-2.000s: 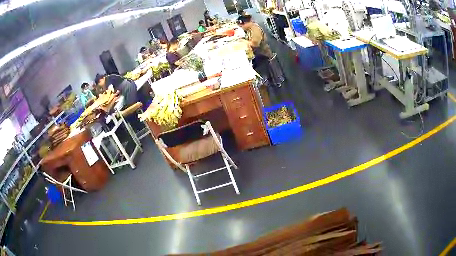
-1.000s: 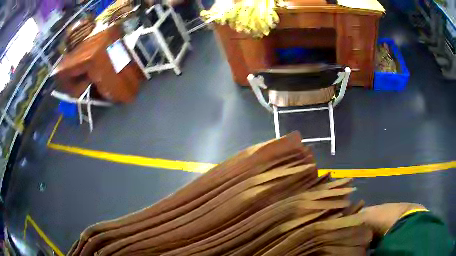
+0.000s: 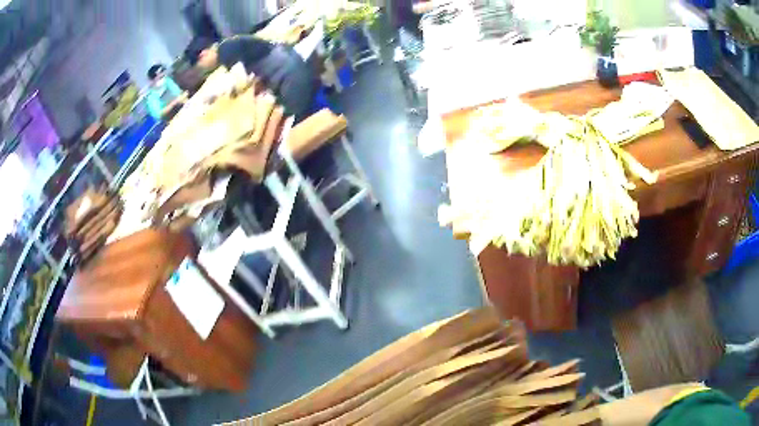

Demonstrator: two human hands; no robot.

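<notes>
A thick stack of brown panels [image 3: 449,366] with wavy, layered edges lies across the bottom of the view, held up in front of me above the floor. Its right end is fanned into separate flaps. Bare skin of my right wrist or forearm [image 3: 628,408] meets this end at the bottom edge, below a green sleeve with a yellow cuff. The fingers of my right hand are hidden by the stack or cut off. My left hand is not in view.
A brown desk [image 3: 533,291] with yellow strips [image 3: 582,191] hanging over its edge stands ahead right, with a chair [image 3: 670,333] before it. A smaller brown desk [image 3: 116,279] and white frame stand [image 3: 291,250] are left. A person [image 3: 275,71] bends beside piled brown panels [image 3: 208,125].
My view has risen and come closer to the desks. The stack sits lower in view than one second ago, with my right arm still at its right end.
</notes>
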